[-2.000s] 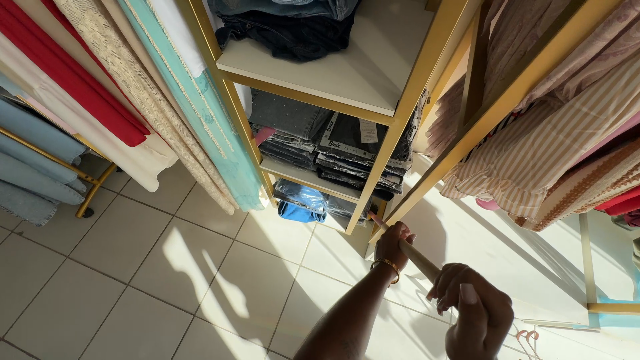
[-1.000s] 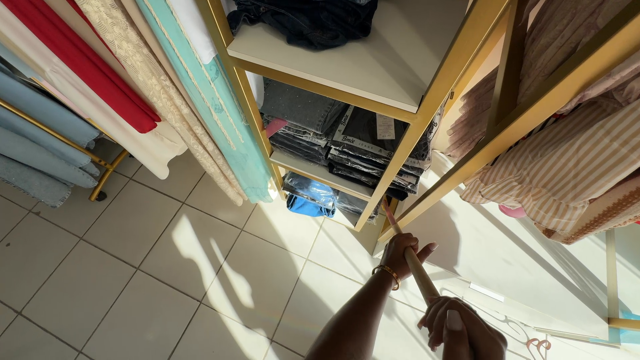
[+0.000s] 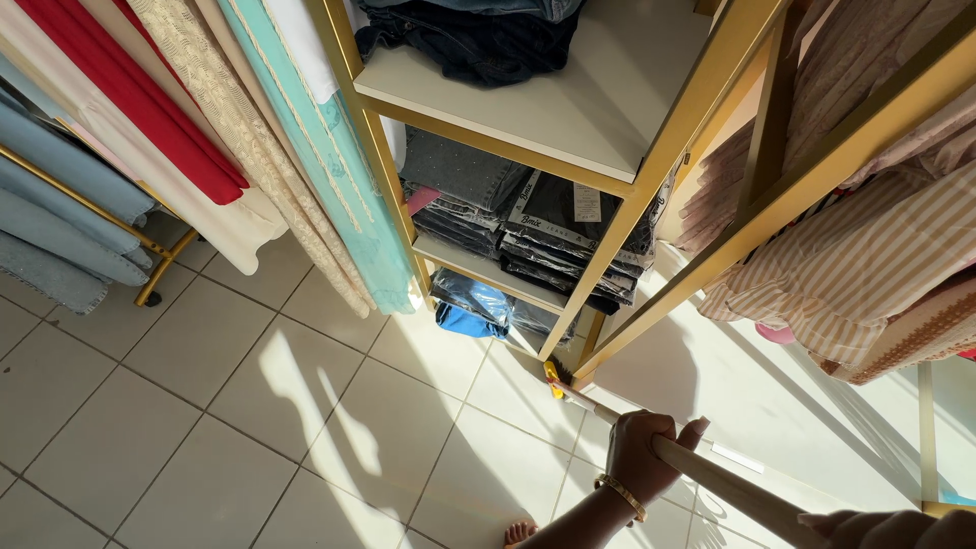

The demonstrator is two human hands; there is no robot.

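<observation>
My left hand [image 3: 644, 450], with a gold bracelet at the wrist, is closed around the long pale handle [image 3: 732, 488] of a broom. At the bottom right edge my right hand [image 3: 892, 530] is on the upper part of the same handle, partly cut off by the frame. The broom's yellow head [image 3: 554, 380] with dark bristles lies on the floor at the foot of the gold-framed shelf, where the shelf post meets a slanting gold rail. Part of the bristles is hidden behind the post.
The gold-framed shelf [image 3: 496, 145] holds folded jeans [image 3: 473, 38] and bagged jeans [image 3: 564, 213]. Long garments [image 3: 305, 137] hang at left, beside a wheeled rack [image 3: 164, 263]. Striped garments [image 3: 854, 297] hang at right. A bare foot [image 3: 520, 531] stands on the tiled floor [image 3: 328, 412].
The broom's yellow head has come into sight beside the shelf post. My right hand has moved to the lower right, partly out of the frame. Both hands stay on the handle.
</observation>
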